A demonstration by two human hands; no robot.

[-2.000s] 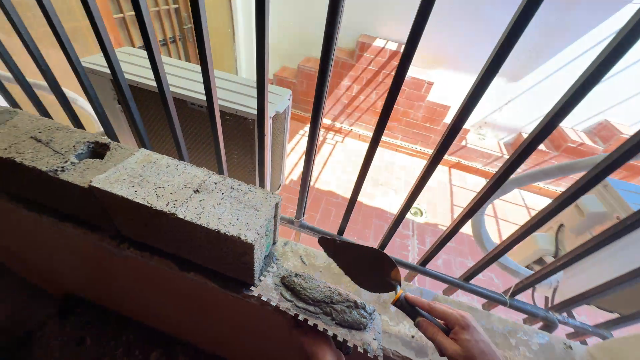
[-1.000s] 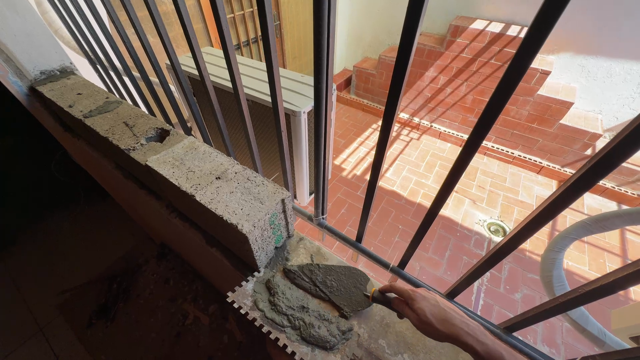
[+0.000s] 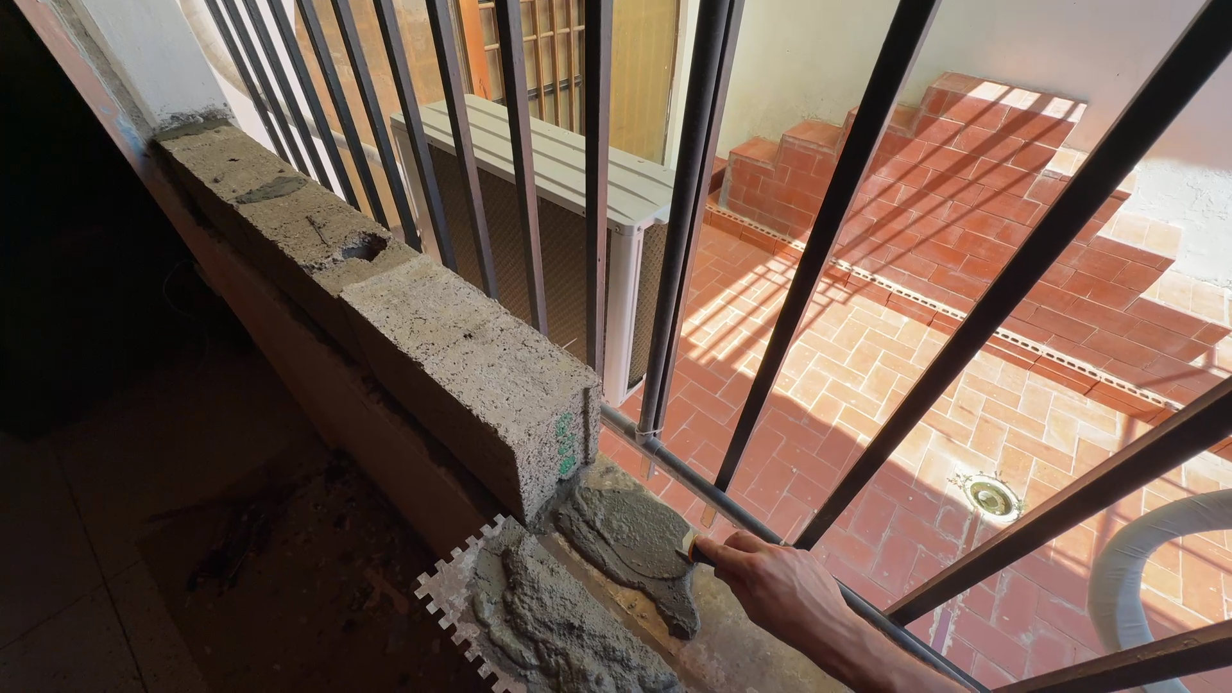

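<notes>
My right hand [image 3: 784,587] grips the handle of a pointing trowel at the lower right; its blade [image 3: 626,525] is coated with wet mortar and lies low over the sill, just past the end of a concrete block [image 3: 472,371]. Left of the blade, a thick heap of mortar [image 3: 558,616] sits on a notched trowel [image 3: 462,577], whose toothed edge faces left. What holds the notched trowel is hidden, and my left hand is out of sight. More grey blocks [image 3: 279,207] run in a row up to the white wall, one with a broken hole in its top.
Black metal railing bars [image 3: 808,250] rise along the right side of the sill, close beside my right hand. Beyond them stand an outdoor air-conditioning unit [image 3: 568,173], red tiled steps [image 3: 962,183] and a floor drain [image 3: 989,497]. The floor [image 3: 96,539] on the left is dark.
The trowel blade, bare of a heap and raised two seconds ago, is now low over the sill and covered with mortar. The view has shifted, showing more of the block row.
</notes>
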